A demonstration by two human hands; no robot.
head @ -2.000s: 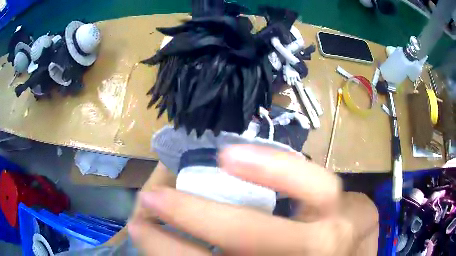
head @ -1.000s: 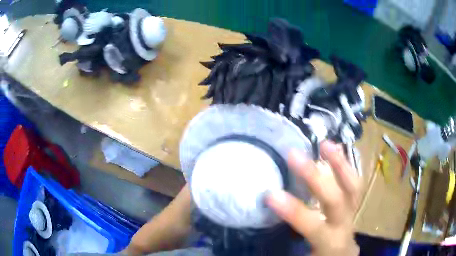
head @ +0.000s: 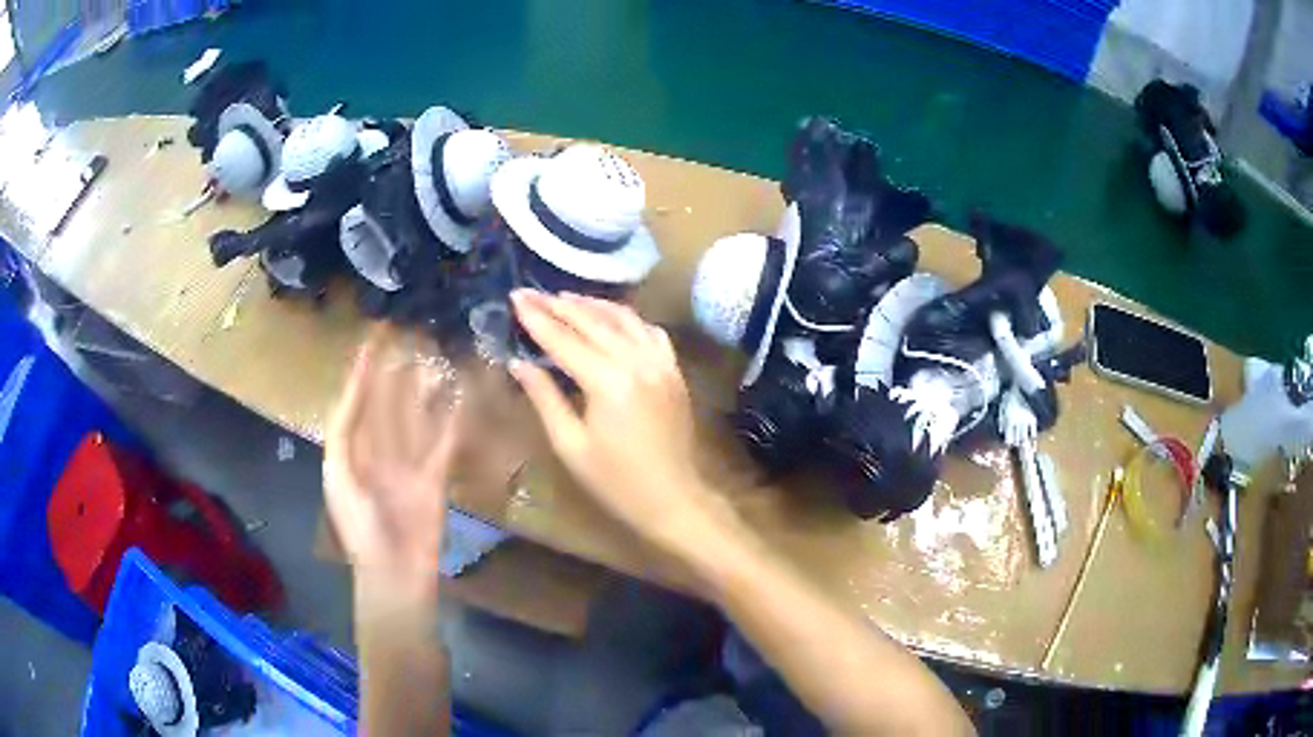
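Observation:
A black figure with a white straw hat [head: 583, 213] lies at the right end of a group of similar figures on the left part of the bench. My right hand [head: 612, 396] is just below this hat, with fingertips at the figure's dark part; whether it grips is unclear. My left hand [head: 392, 446] is blurred, open and empty, over the bench's front edge below the group. Two more figures lie right of centre, one with its white hat [head: 742, 288] facing left, the other with crossed white arms [head: 1022, 360].
A phone [head: 1149, 350], white sticks [head: 1040, 504], a yellowish thin stick [head: 1083, 572], a tape ring [head: 1156, 487], a long-handled tool [head: 1221, 576] and a white bottle [head: 1264, 415] are at right. A green belt [head: 619, 72] runs behind. A blue crate [head: 216, 634] and red object [head: 123, 518] are lower left.
The figure held close before me has left that spot; a hatted figure now lies at the left group's right end. Both hands have moved forward and left, and the view has shifted.

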